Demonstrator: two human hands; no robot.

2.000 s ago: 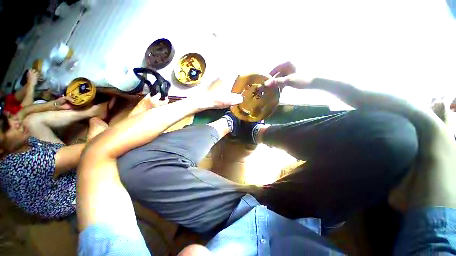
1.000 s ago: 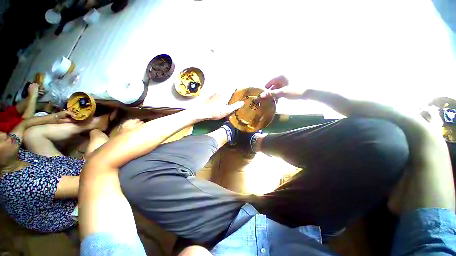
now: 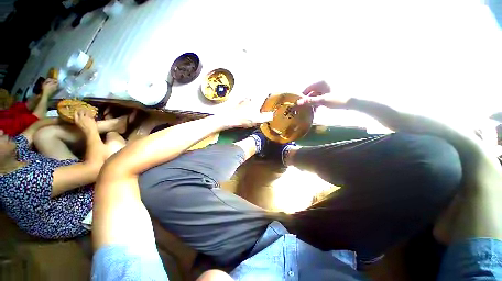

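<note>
A round amber housing (image 3: 289, 122) with small dark marks near its centre is held over the table's near edge, above my feet. My left hand (image 3: 247, 114) grips its left rim, washed out by glare. My right hand (image 3: 315, 97) is at its upper right rim, with the fingertips on its face; whether they hold a small part cannot be told. A yellow parts bowl (image 3: 208, 89) with yellow bits and a small black-and-blue piece stands on the table. A dark parts bowl (image 3: 185, 68) stands up and left of it.
The white table (image 3: 165, 30) glares strongly and has a green edge (image 3: 344, 134). A white round tub (image 3: 147, 92) stands left of the bowls. A person in a patterned top (image 3: 41, 192) sits at left holding an amber piece (image 3: 77, 110). A red sleeve (image 3: 22, 116) shows beyond.
The black looped thing seen near the tub earliest is gone from there. The neighbour's amber piece has turned and a hand now lies on it. My hands keep hold of the housing, slightly tilted.
</note>
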